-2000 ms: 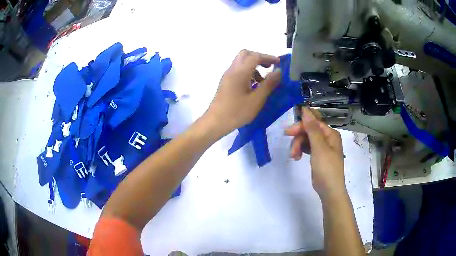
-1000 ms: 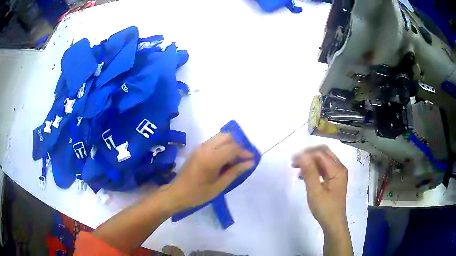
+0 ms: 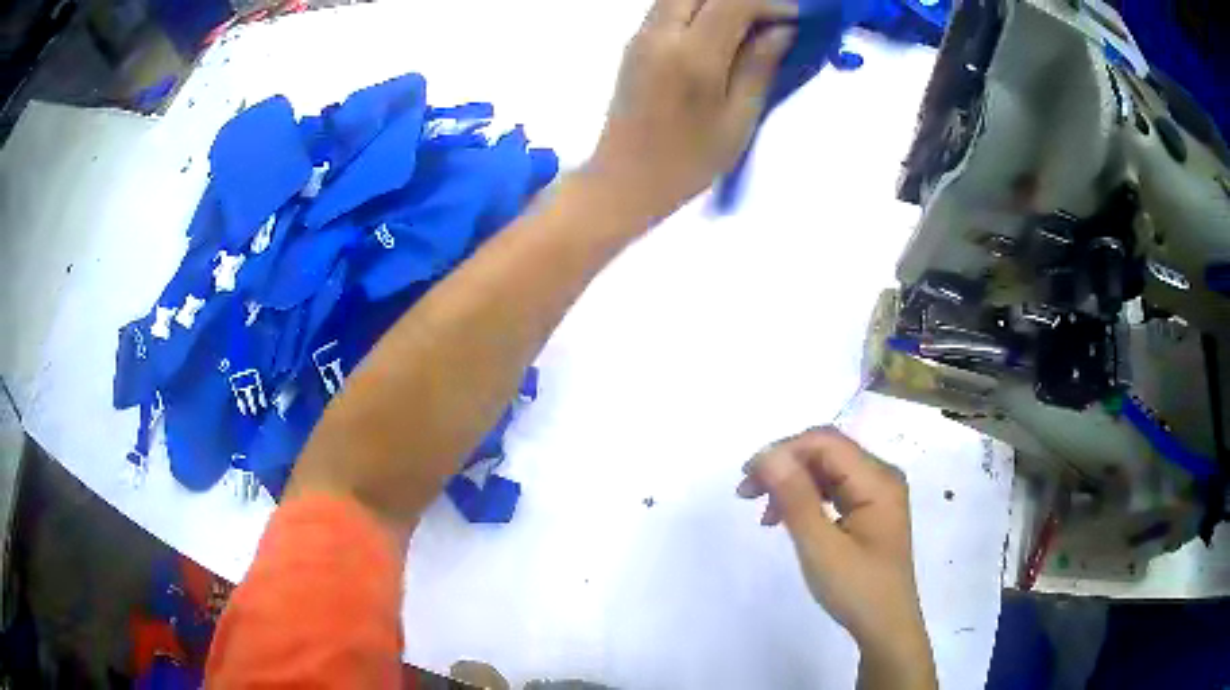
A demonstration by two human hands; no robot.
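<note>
My left hand (image 3: 695, 101) is at the top of the table, shut on a blue pouch panel (image 3: 805, 51). A narrow blue part of it hangs down below my fingers. The panel meets other blue pieces at the top edge, and their borders are hard to tell apart. My right hand (image 3: 836, 519) is over the table below the sewing machine (image 3: 1066, 175), thumb and fingers curled close together. A faint thread (image 3: 853, 402) runs from the needle area (image 3: 931, 337) down towards it. Whether my fingers grip it cannot be told.
A heap of blue pouch pieces (image 3: 445, 182) with white buckles lies on the white table (image 3: 648, 580) at the left, partly behind my left forearm. More blue pieces (image 3: 906, 19) lie at the far edge. The machine stands at the right.
The panel has left the needle area, first towards me, then up to the table's far side in my left hand. My right hand has moved down from the needle. The view has shifted.
</note>
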